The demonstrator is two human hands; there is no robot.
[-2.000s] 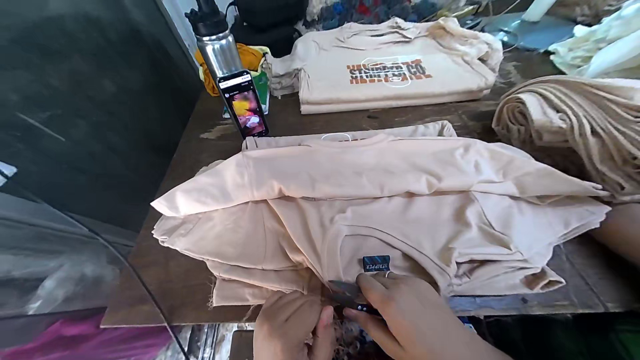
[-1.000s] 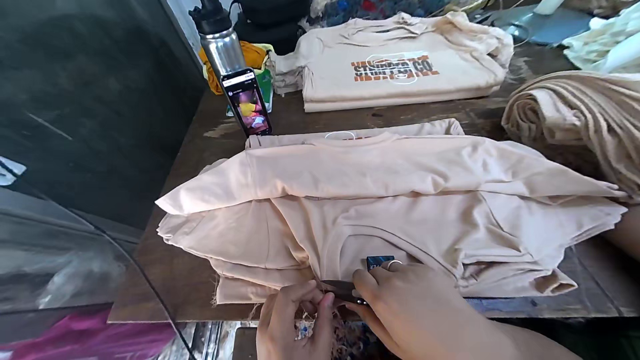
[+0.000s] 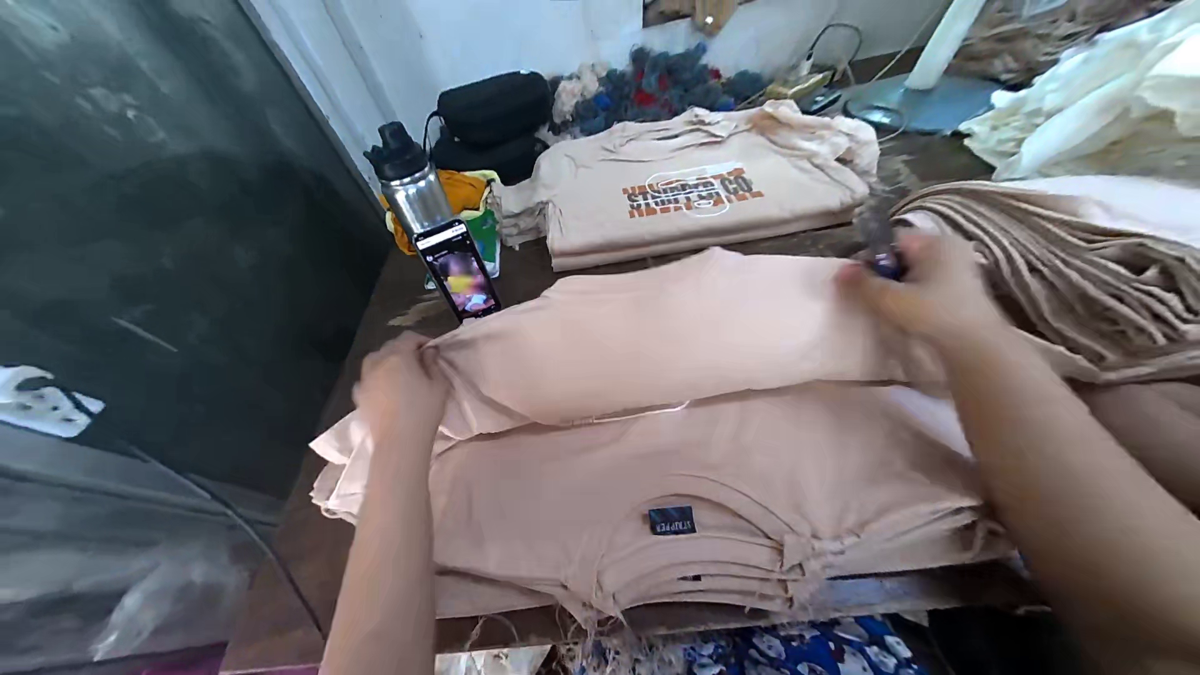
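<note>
My left hand point(image 3: 401, 386) grips the left end of a folded pale pink T-shirt layer point(image 3: 656, 333), which spans toward my right hand. My right hand point(image 3: 923, 281), blurred, is at the layer's upper right and holds a small cutting tool point(image 3: 879, 246), its metal blade pointing up; its exact kind is too blurred to tell. Below lies a stack of pale pink T-shirts point(image 3: 553, 506) with necklines toward the near table edge. A dark neck label point(image 3: 672, 520) shows on the top one, and loose threads hang at the collars.
A phone point(image 3: 457, 272) leans against a steel bottle point(image 3: 417, 197) at the back left. Behind the work lies a folded printed T-shirt pile point(image 3: 703, 202). Rolled beige fabric point(image 3: 1078, 272) is at the right, partly over someone's limb. A cable point(image 3: 234, 516) runs down at the left.
Both hands have moved from the neckline at the near edge, the left to the upper left and the right to the upper right. The upper shirt layer is now held at its left end, spread farther back.
</note>
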